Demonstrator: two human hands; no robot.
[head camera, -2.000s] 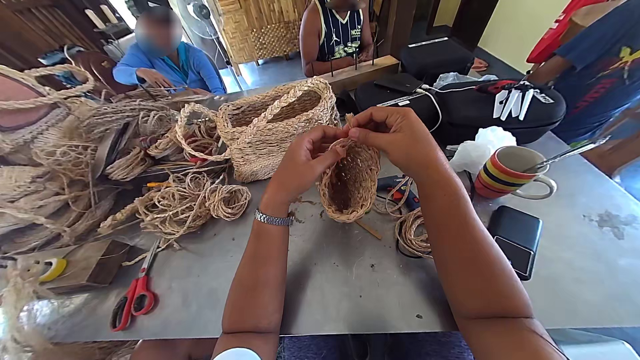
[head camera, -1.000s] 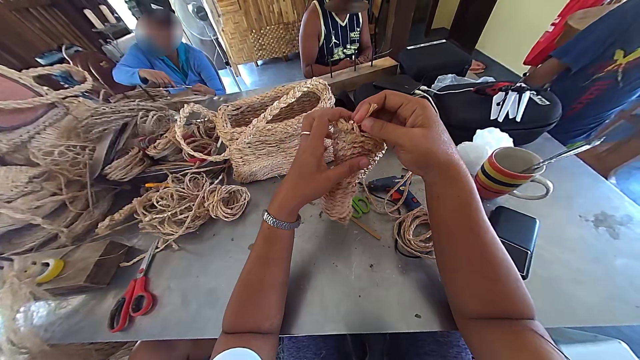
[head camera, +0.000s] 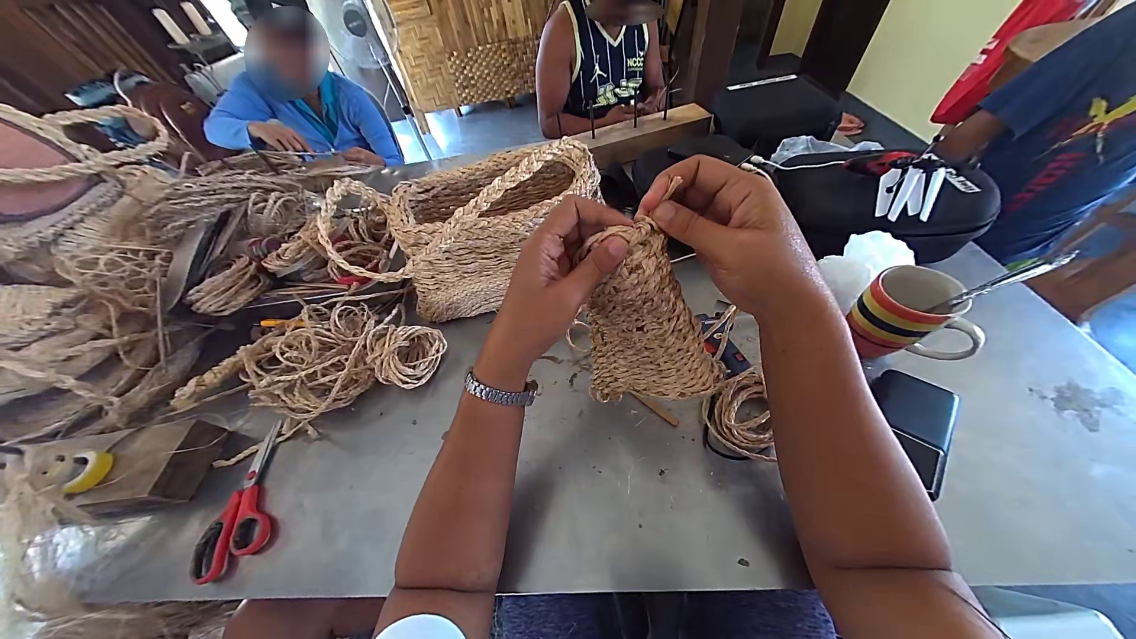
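Note:
Between my hands hangs a small woven-fibre pouch (head camera: 652, 328), its bottom just above the grey table. My left hand (head camera: 568, 262) grips its upper left rim between thumb and fingers. At the top right corner my right hand (head camera: 723, 226) pinches a short strand end that sticks up from the rim. A thin cord runs down behind the pouch toward a coil of braided cord (head camera: 744, 415) near my right forearm. Behind my left hand stands a larger woven basket (head camera: 461, 275) with braided handles. A blue tool (head camera: 729, 355) lies partly hidden behind the pouch.
Red-handled scissors (head camera: 238, 524), tangled braided cord (head camera: 311, 364) and a wooden block (head camera: 169, 461) lie left. At right are a striped mug (head camera: 901, 311) with a spoon, a black box-shaped device (head camera: 919, 426) and a black case (head camera: 879, 204). People are across the table and at right.
The pouch has turned from showing its opening to showing its woven side. My hands have stayed at its rim, and the green-handled thing visible one second ago is hidden.

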